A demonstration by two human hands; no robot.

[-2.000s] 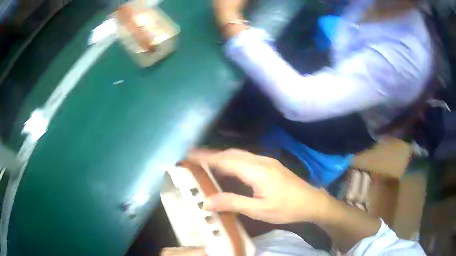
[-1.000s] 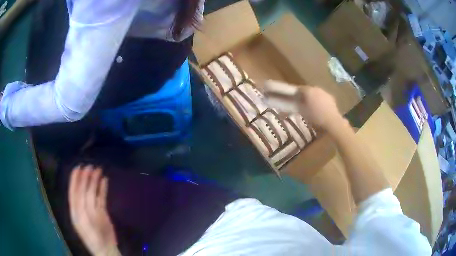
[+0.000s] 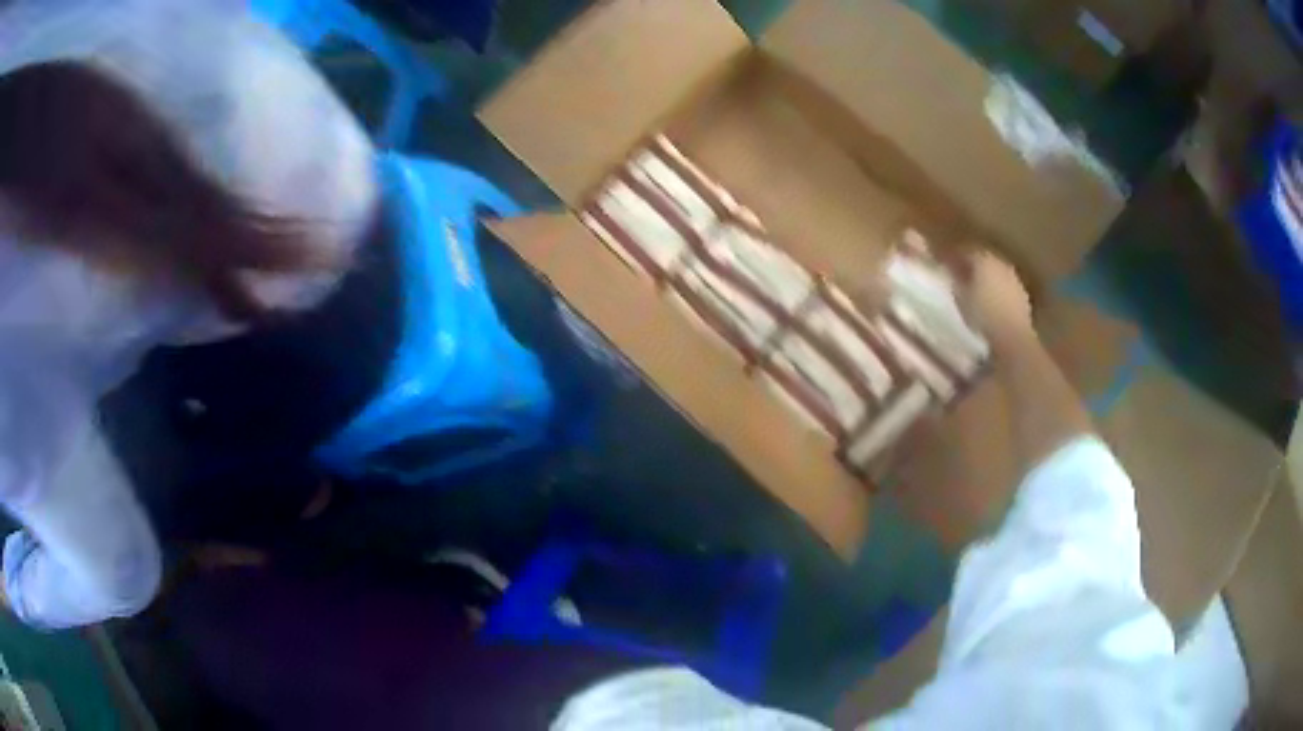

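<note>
My right hand (image 3: 1005, 303) reaches into a large open carton (image 3: 622, 89) and is closed around a cream housing (image 3: 936, 314) with brown edging. It holds it at the right end of the packed rows. The image is blurred, and whether the housing touches those below cannot be told. Rows of cream housings with brown straps (image 3: 743, 279) stand close together along the carton's near left side. My left hand is not visible; only a white sleeve shows at the bottom edge.
A person in a pale top sits at the left beside a light-blue stool (image 3: 443, 329). A darker blue stool (image 3: 643, 607) stands below the carton. Carton flaps (image 3: 1200, 464) spread at the right, with crumpled clear plastic (image 3: 1036, 122) at the upper right.
The view has swung from the bench to the carton. My right hand has lowered the housing to the right end of the rows. My left hand has gone out of view.
</note>
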